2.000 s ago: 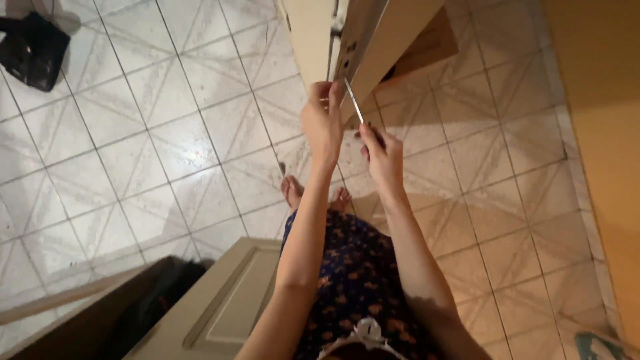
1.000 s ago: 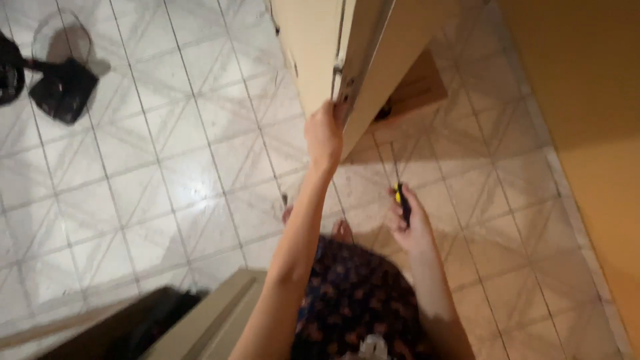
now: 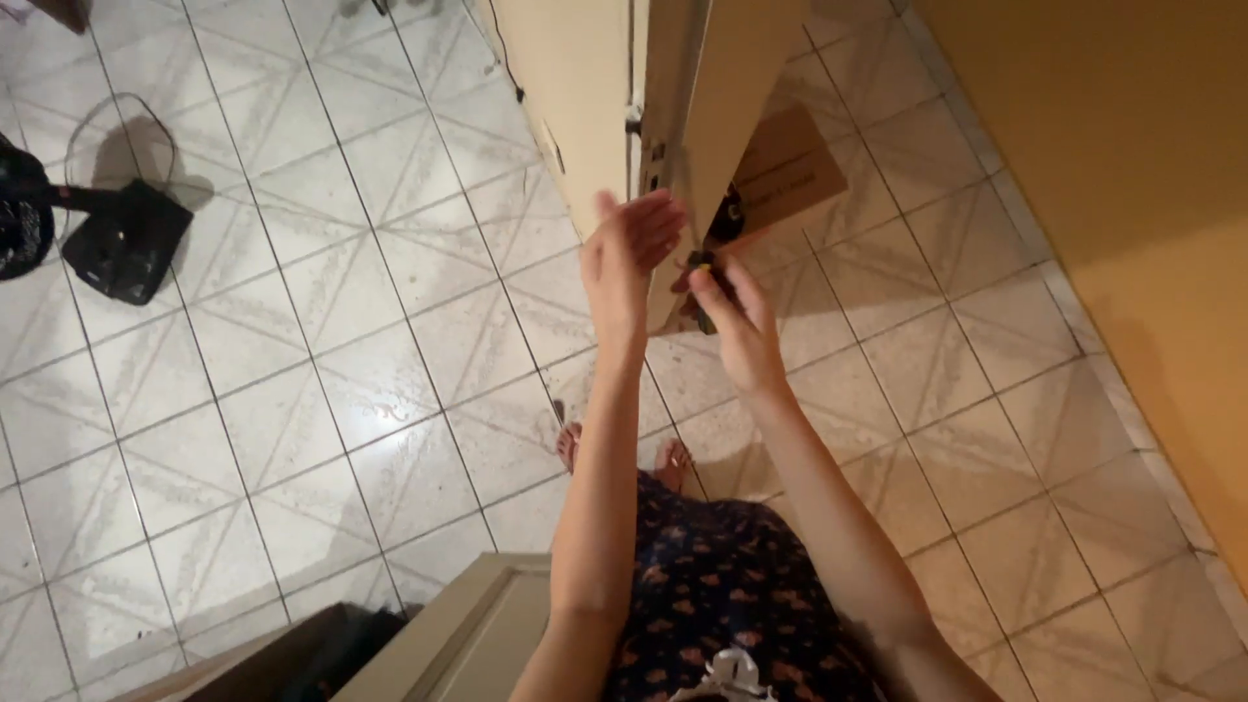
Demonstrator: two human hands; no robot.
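A cream-coloured door or panel (image 3: 565,88) stands edge-on ahead of me, with a metal plate or strip with slots (image 3: 658,166) along its narrow edge. My left hand (image 3: 629,239) is beside that edge, fingers extended and somewhat blurred; I see nothing held in it. Just to its right, my right hand (image 3: 736,312) grips the dark handle of a hand tool (image 3: 704,292) with a yellow part, probably a screwdriver. The tool points up along the door edge, and its shaft is hard to make out. Whether the tip touches the plate cannot be told.
Behind the door a cardboard box (image 3: 795,171) lies on the tiled floor. A black dustpan-like object (image 3: 132,244) is at the far left. Near my lower left are an open cabinet or drawer front (image 3: 478,634) and dark contents. An orange-yellow wall (image 3: 1121,146) runs along the right.
My right hand, held away from the door one second ago, is back near its edge with the tool. The fingers of my left hand, earlier at the edge, are now extended.
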